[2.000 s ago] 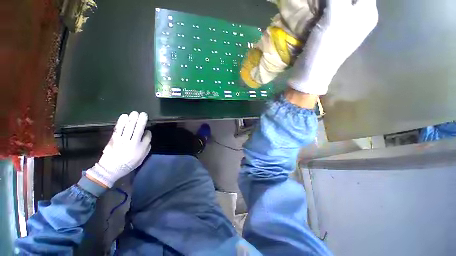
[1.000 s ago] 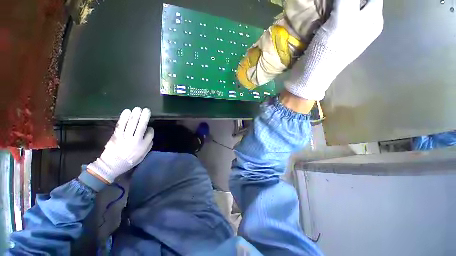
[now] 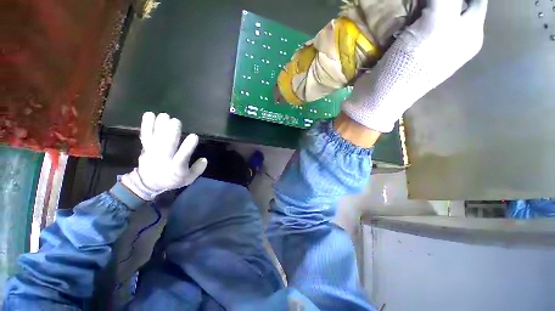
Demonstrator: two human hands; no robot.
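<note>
A green circuit board [image 3: 268, 67] with rows of small white marks lies on the dark green surface, its right part hidden behind the nozzle and my right arm. My right hand [image 3: 426, 61], in a white knitted glove, holds the cloth-wrapped nozzle [image 3: 328, 64] with yellow bands. The nozzle's blunt yellowish tip is over the board's middle; I cannot tell if it touches. My left hand [image 3: 164, 155], in a white glove, is at the surface's front edge, fingers apart and empty, left of the board.
A ragged red flap [image 3: 55, 73] hangs at the left, with a green surface [image 3: 15, 200] and pale rail [image 3: 48, 197] below it. A metal wall [image 3: 487, 121] stands at the right, above a grey panel [image 3: 462, 267]. A blue cord [image 3: 149, 225] hangs by my left wrist.
The board and surroundings have shifted right in view. The nozzle tip has moved left across the board. My left hand's thumb and fingers have spread.
</note>
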